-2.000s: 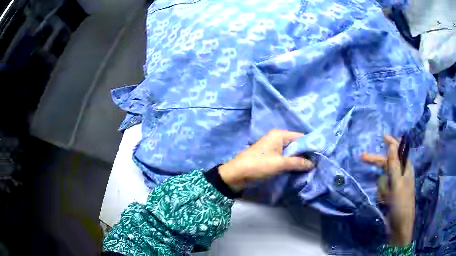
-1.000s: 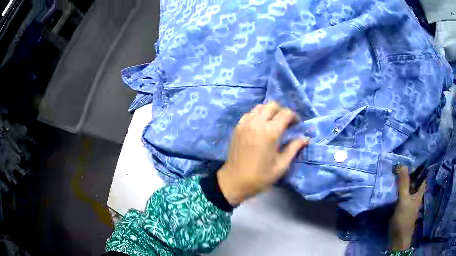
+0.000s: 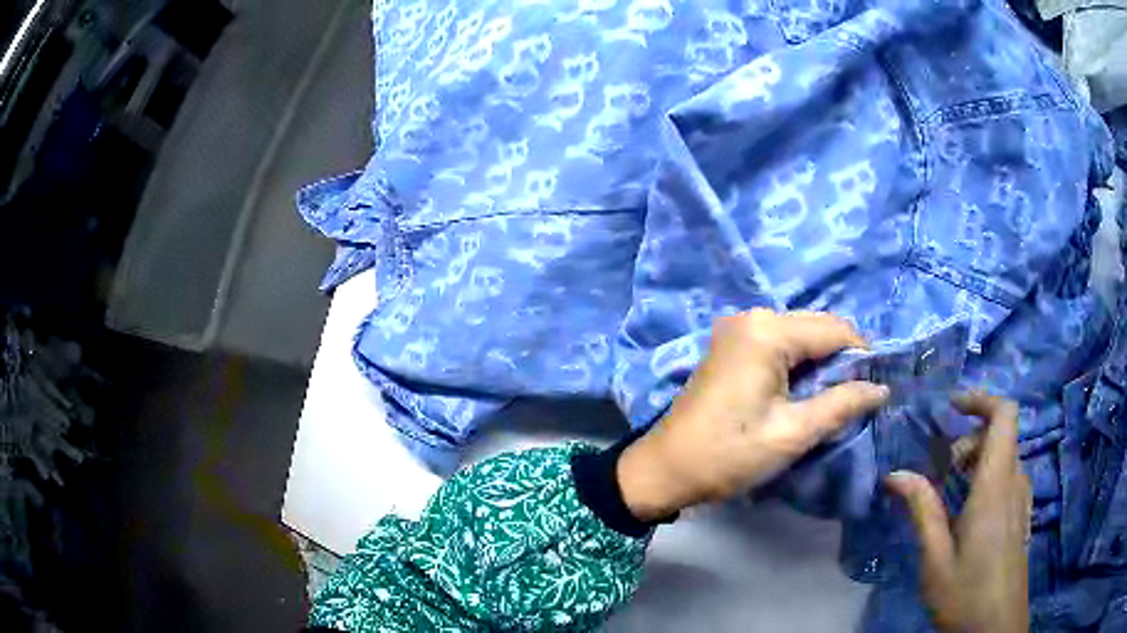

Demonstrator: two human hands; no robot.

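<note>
A blue denim shirt (image 3: 531,161) with a pale letter-like pattern lies spread in front of me. My left hand (image 3: 754,408) pinches a stitched edge of its cloth between thumb and fingers, near the lower right. My right hand (image 3: 970,513) is just to the right, thumb and fingers bent around a small dark blurred tool (image 3: 942,455), which looks like thread snips. The tool is close to the held edge; its blades cannot be told clearly. The cloth between the hands is blurred.
The white table (image 3: 340,420) shows at the left and below the shirt. A large grey bin (image 3: 185,210) stands at the left. More blue garments (image 3: 1094,495) lie at the right. Pale cloth (image 3: 1097,56) shows at the top right. The floor at lower left is dark.
My left hand has moved right along the cloth and grips its edge. The round button and strip seen before are no longer visible. My right hand has come up and left beside it.
</note>
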